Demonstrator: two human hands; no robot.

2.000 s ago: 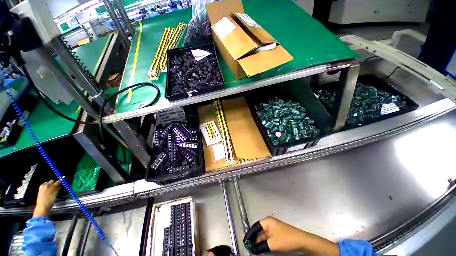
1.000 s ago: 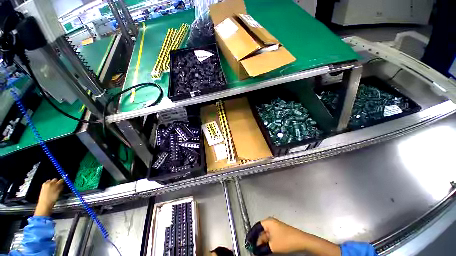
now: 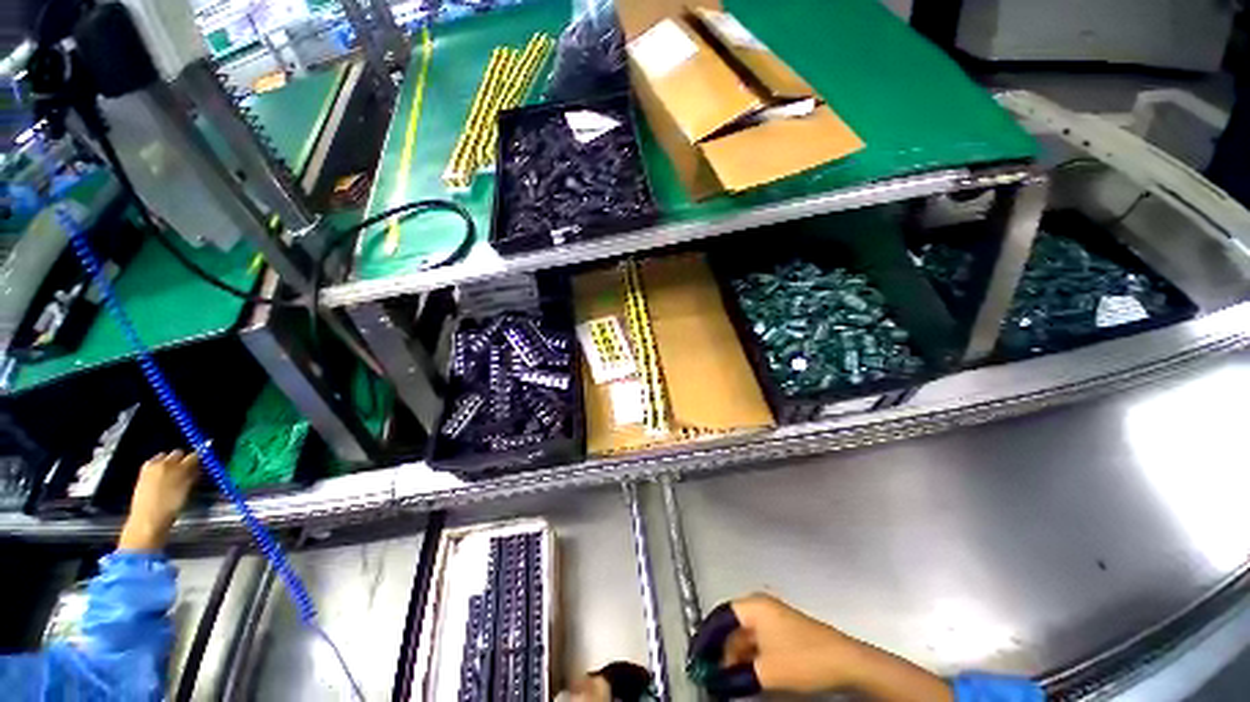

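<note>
My right hand (image 3: pixel 768 650) is at the bottom, right of centre, with black coverings on its fingers. Its fingers are closed around a small dark green component (image 3: pixel 703 672), mostly hidden by the fingertips. Only the tip of my left hand (image 3: pixel 610 683), also with a black covering, shows at the bottom edge; the rest is cut off, so I cannot tell what it holds. Left of it, a pale-rimmed white tray (image 3: pixel 551 603) holds rows of black strips (image 3: pixel 507 624) and has a bare white part on its left.
Another person's hand (image 3: pixel 161 494) in a blue sleeve reaches in at left, by a blue coiled cord (image 3: pixel 172 405). Shelves ahead hold a bin of black strips (image 3: pixel 507 384), cardboard (image 3: pixel 706 350), green component bins (image 3: pixel 823 329), a small-parts bin (image 3: pixel 576 172) and an open box (image 3: pixel 740 103).
The view has turned a little, so the shelves and tray sit further right. Slightly more of my left hand shows. My right hand keeps its closed grip on the green component.
</note>
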